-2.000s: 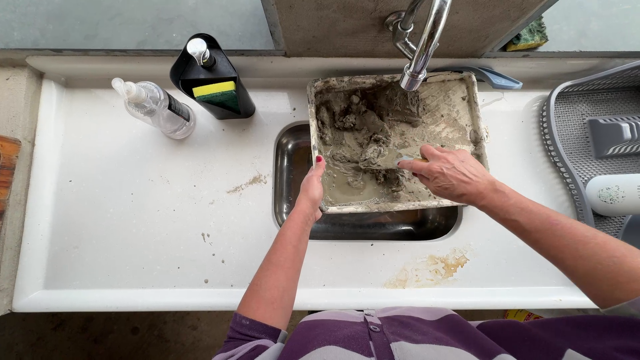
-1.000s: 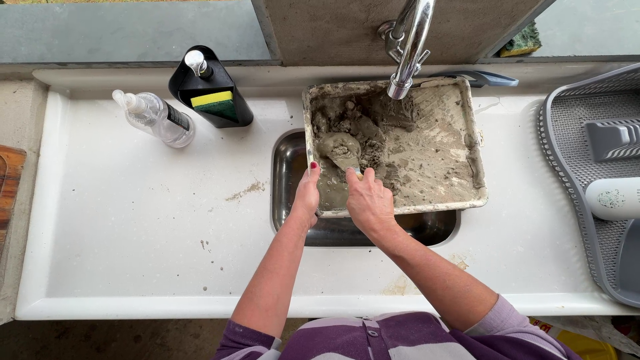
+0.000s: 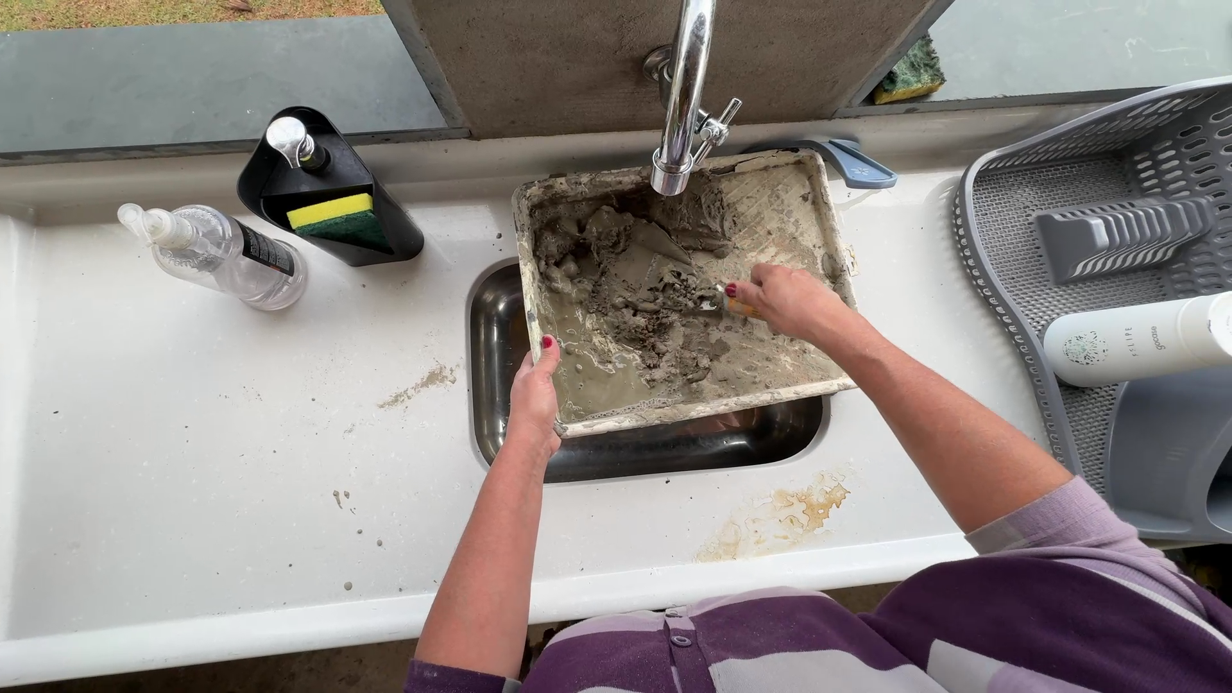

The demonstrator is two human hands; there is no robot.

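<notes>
A shallow off-white tray (image 3: pixel 693 409) smeared with wet grey mud lies tilted over the steel sink basin (image 3: pixel 496 318). My left hand (image 3: pixel 535 395) grips the tray's lower left side, thumb over the rim. In my right hand (image 3: pixel 791 303) is a small tool (image 3: pixel 739 306) with an orange-brown handle; its working end is in the mud and mostly hidden. Thick clumps of mud (image 3: pixel 616 260) lie on the tray's left half, with murky water in its lower left corner. The chrome faucet (image 3: pixel 679 115) hangs above the tray's back edge; no water is seen running.
Left of the sink stand a clear pump bottle (image 3: pixel 231 255) and a black soap dispenser (image 3: pixel 332 183) holding a sponge (image 3: pixel 337 219). A blue-grey handle (image 3: pixel 852 164) lies behind the tray. At right, a grey dish rack (image 3: pixel 1020 192) holds a white bottle (image 3: pixel 1136 339). Another sponge (image 3: pixel 910 72) rests on the ledge.
My right hand has moved right from near the tray's lower middle, with the tool. My left hand keeps its hold on the tray's left side. Water shows in the tray's lower left corner.
</notes>
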